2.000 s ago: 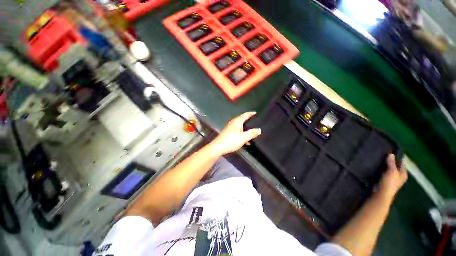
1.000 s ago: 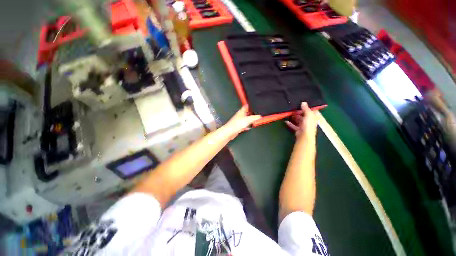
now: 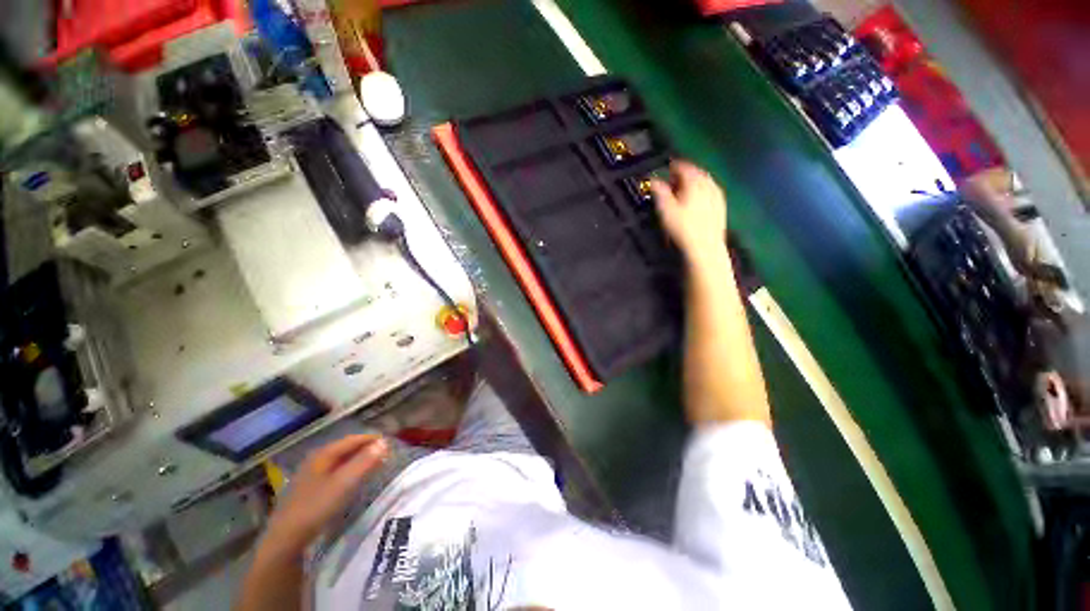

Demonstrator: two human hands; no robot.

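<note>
A black tray (image 3: 562, 257) with rectangular pockets lies over a red tray (image 3: 520, 257), whose edge shows along the left side. Display modules (image 3: 605, 106) with gold-orange patches sit in the first two pockets of its far right row. My right hand (image 3: 691, 209) is over the third pocket, its fingertips closed on a display module (image 3: 643, 187) at that pocket; the fingers hide part of it. My left hand (image 3: 325, 475) is off the tray, low in front of my body near the machine, fingers apart, with nothing seen in it.
On the left is a white-grey press machine (image 3: 179, 358) with a control screen (image 3: 253, 423), an emergency stop (image 3: 453, 319) and a black cable. A pale strip (image 3: 825, 406) edges the green bench. Beyond are black trays of parts (image 3: 825, 72) and another person's hand (image 3: 1052, 400).
The black tray and the red tray under it now rest on the bench, turned and nearer. My left hand has let go and moved back to my body. My right hand has moved to the third module.
</note>
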